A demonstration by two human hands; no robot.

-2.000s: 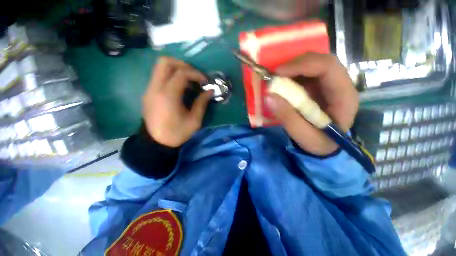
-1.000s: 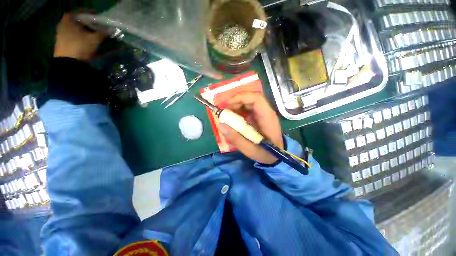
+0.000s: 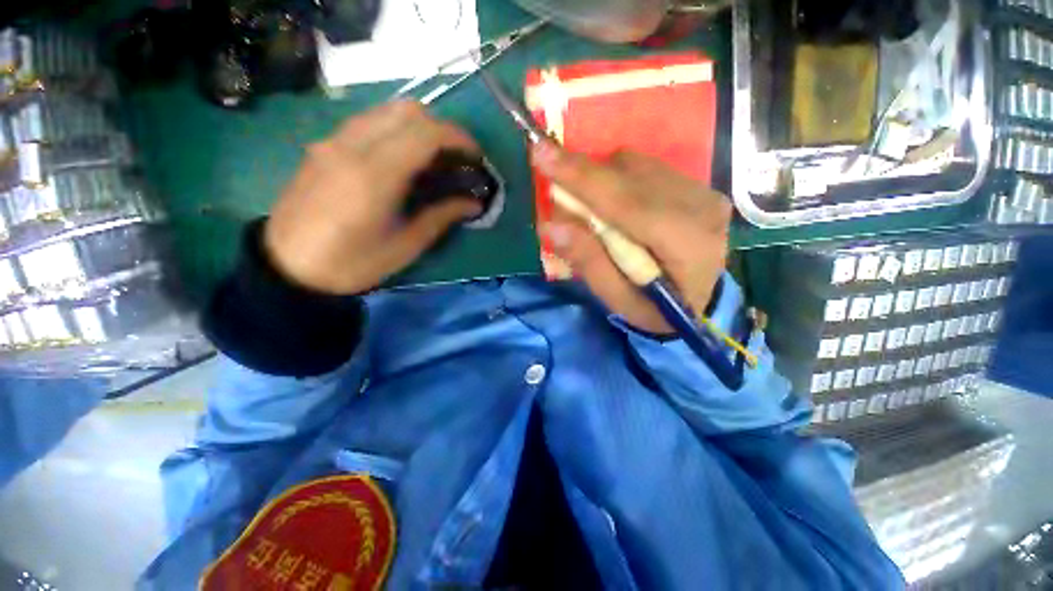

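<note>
My left hand (image 3: 367,199) holds a round black unit (image 3: 471,185) between thumb and fingers, blurred, over the pale round holder (image 3: 494,210), of which only the right rim shows. My right hand (image 3: 647,225) is closed around the cream-taped grip of the soldering iron (image 3: 610,242). The iron's metal tip points up and left, over the left edge of the red pad (image 3: 647,113), and touches nothing that I can make out. The inside of the unit is hidden.
Tweezers (image 3: 445,79) lie by the white paper (image 3: 398,44), with black units (image 3: 260,52) to its left. A metal tray (image 3: 860,211) with a yellow-brown sponge (image 3: 834,95) stands at the right. Battery trays (image 3: 912,318) are on both sides. A clear hood (image 3: 612,14) shows at the top.
My left hand has come back from the black units at the upper left to the pale holder, now with a black unit. My right hand still holds the iron. The view has shifted.
</note>
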